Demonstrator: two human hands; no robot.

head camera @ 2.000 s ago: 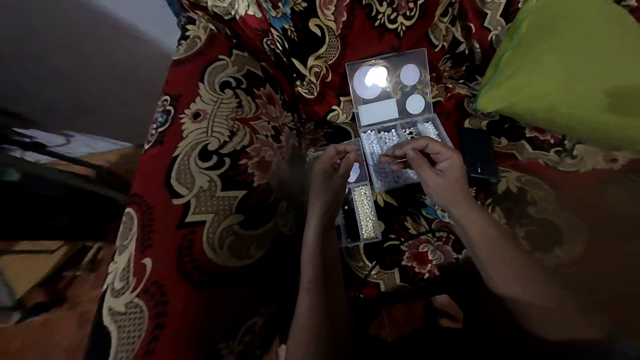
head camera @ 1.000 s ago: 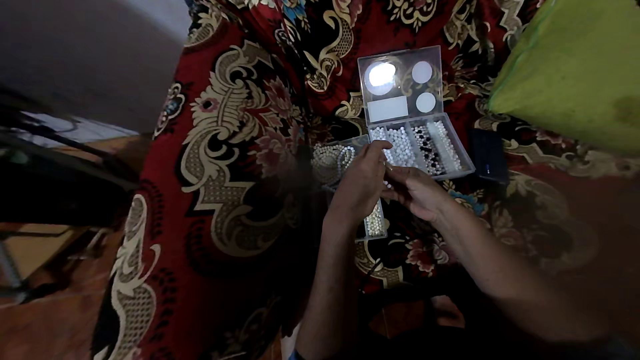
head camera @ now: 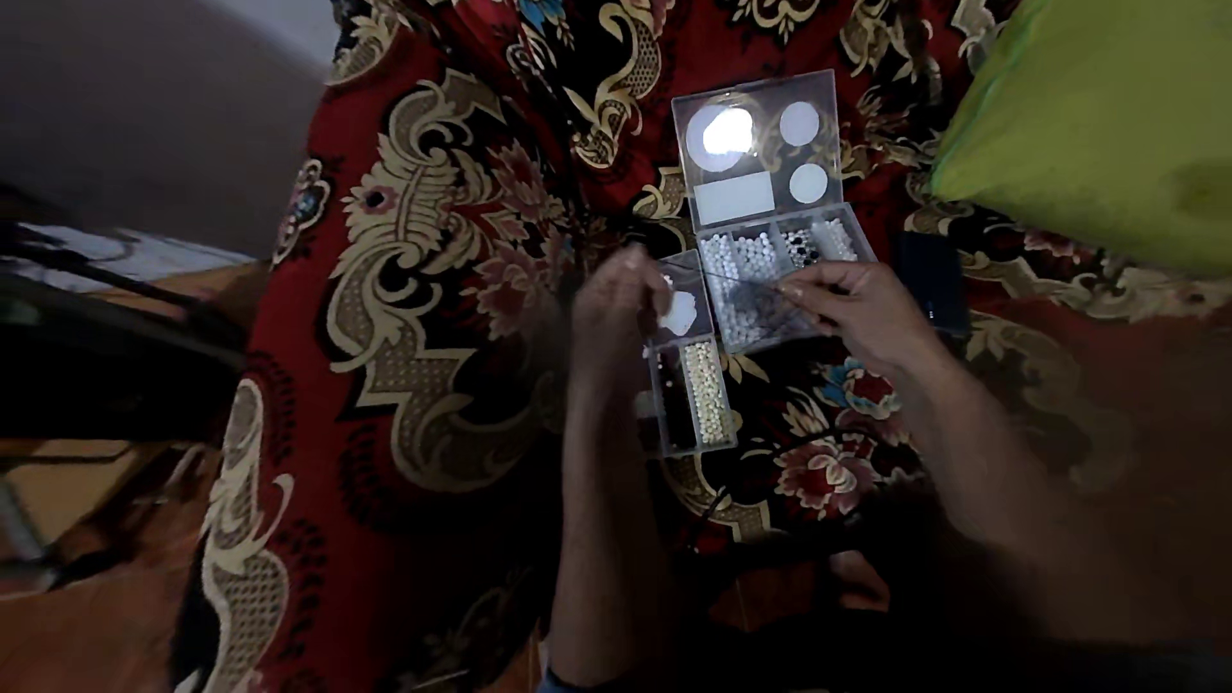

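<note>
My left hand [head camera: 621,298] is raised beside the smaller bead box, its fingers bent together and blurred; what it pinches cannot be made out. My right hand [head camera: 847,303] pinches a thin thread or wire [head camera: 736,281] between thumb and forefinger over the larger clear plastic bead box [head camera: 765,344]. That box lies with its lid [head camera: 760,154] raised, and white beads [head camera: 755,254] and black-and-white beads [head camera: 800,248] sit in its compartments. The smaller divided box [head camera: 717,446] below it holds cream beads [head camera: 707,393] and a dark compartment; my left hand covers some of it.
A red floral cloth [head camera: 414,404] lies under the boxes. A green cushion [head camera: 1097,135] is at the upper right, and a dark flat object [head camera: 932,279] lies right of the larger box. Dark furniture or equipment [head camera: 96,366] stands at the left.
My hands came together over the boxes one second ago and are now apart, left hand to the left and right hand to the right. The smaller box's cream beads show more fully.
</note>
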